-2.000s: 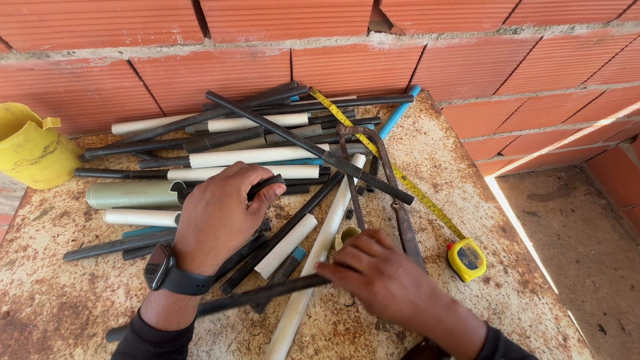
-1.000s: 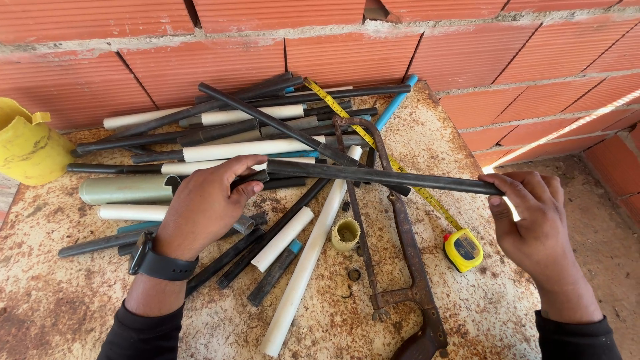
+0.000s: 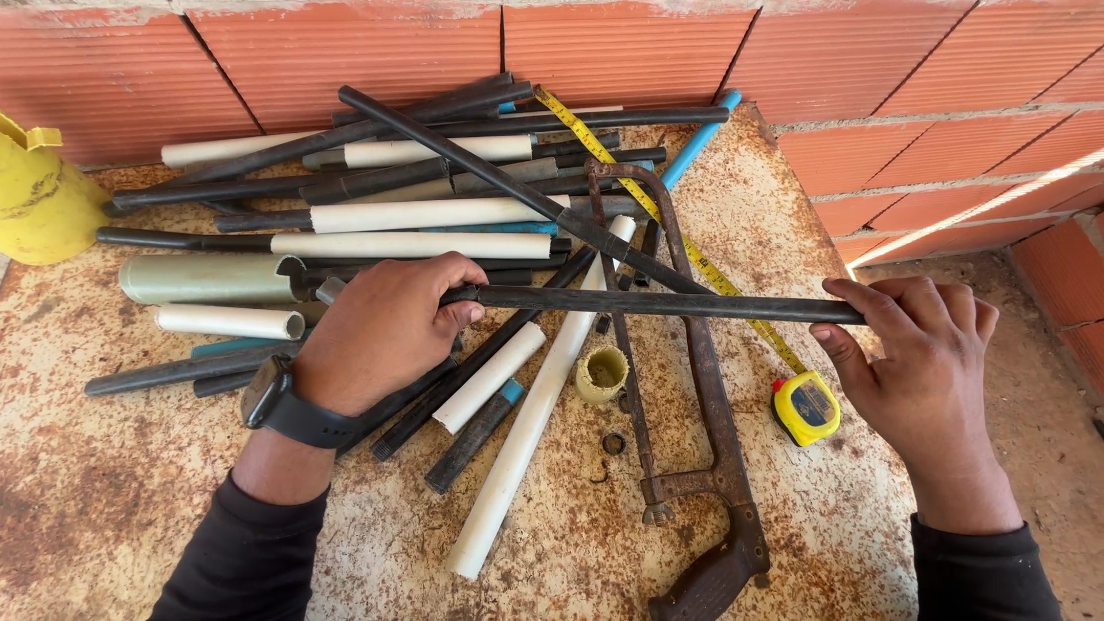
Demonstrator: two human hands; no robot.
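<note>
My left hand (image 3: 388, 332), with a dark watch on its wrist, grips the left end of a black plastic pipe (image 3: 655, 303). My right hand (image 3: 923, 362) pinches the pipe's other end between thumb and fingers, so it lies nearly level above the table. Beneath it is a rusty hacksaw (image 3: 716, 414), its handle toward me. A yellow tape measure (image 3: 806, 408) sits left of my right hand, its blade pulled out to the far side. Black, white and blue pipe pieces (image 3: 431, 211) are heaped beyond my left hand. A long white pipe (image 3: 535, 440) slants beside the hacksaw.
The rusty metal tabletop (image 3: 95, 483) meets a hollow red brick wall (image 3: 621, 52). A yellow plastic container (image 3: 43, 203) stands at the left edge. A short cream pipe ring (image 3: 601, 374) stands near the saw blade. Beyond the table's right edge lies a dirt floor (image 3: 1035, 388).
The black pipe, which slanted low across the near side of the table, is now nearly level between both hands. My right hand has moved right, uncovering the hacksaw's lower part.
</note>
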